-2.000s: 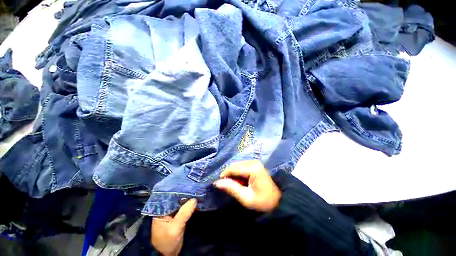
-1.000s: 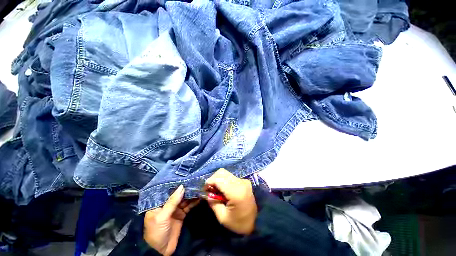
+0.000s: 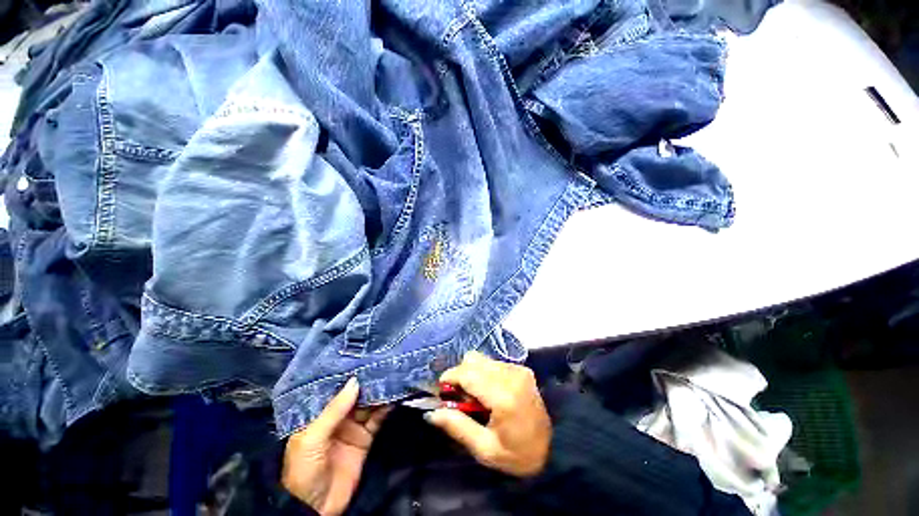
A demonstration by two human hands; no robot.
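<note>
A blue denim garment (image 3: 403, 292) with pale topstitching hangs to the table's front edge. Its hem strip (image 3: 388, 375) runs along the bottom. My left hand (image 3: 331, 450) pinches the hem's lower edge near its left corner, thumb on top. My right hand (image 3: 496, 413) holds red-handled snips (image 3: 458, 400), their silvery blades pointing left, just below the hem edge and close to my left fingers. Yellow embroidery (image 3: 434, 252) shows on the denim above. Loose threads are too small to tell.
Other denim garments (image 3: 60, 353) heap at the left and top. A denim sleeve or leg end (image 3: 670, 186) lies on the white table (image 3: 786, 202). Below the table at right are crumpled whitish cloth (image 3: 720, 403) and a green crate (image 3: 831, 423).
The view has shifted, so the garments appear further left and higher. The right hand has moved down to the hem edge, and the snips' blades now show clearly. The left hand still holds the hem.
</note>
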